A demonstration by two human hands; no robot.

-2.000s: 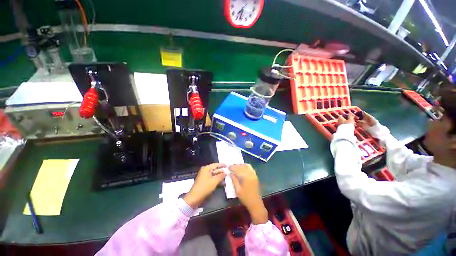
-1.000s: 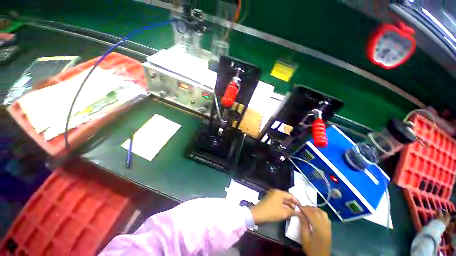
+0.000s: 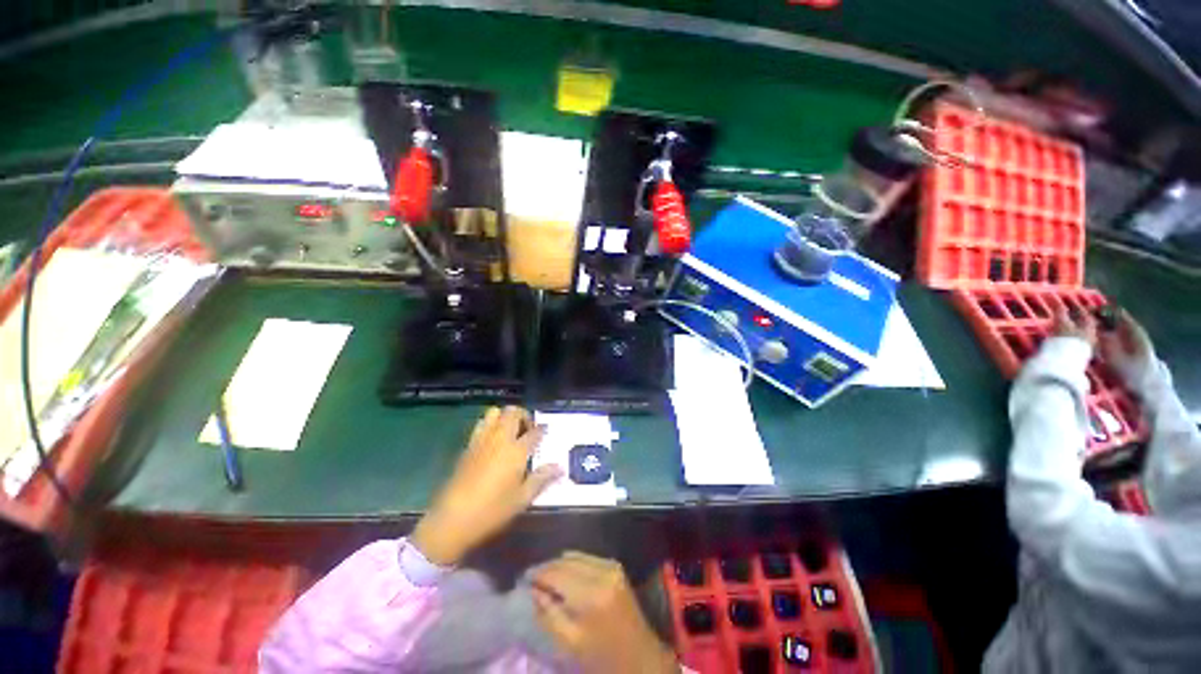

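A small black rounded-square piece (image 3: 589, 464) with a pale mark lies flat on the taped white sheet (image 3: 560, 494) at the bench edge. My left hand (image 3: 485, 485) is at the left side of this sheet, thumb and fingers apart, the thumb close to the black piece. A small dark spot shows by its fingertips; I cannot tell what it is. My right hand (image 3: 589, 612) is low, below the bench edge, blurred, with its fingers bent; its palm is hidden. Two black toggle-clamp fixtures (image 3: 454, 345) (image 3: 609, 349) with red handles stand behind the sheet.
A red tray (image 3: 768, 579) with black pieces is at my lower right, another red tray (image 3: 185, 619) at lower left. A blue box (image 3: 790, 310), narrow white sheet (image 3: 718, 428), yellowish slip (image 3: 283, 382) and pen (image 3: 227, 445) lie around. A neighbouring worker's hands (image 3: 1100, 329) are over a right-hand tray.
My hands were together over the narrow white sheet and are now apart. The left is by the taped sheet, the right lower. The black piece now shows on the taped sheet. The view has swung.
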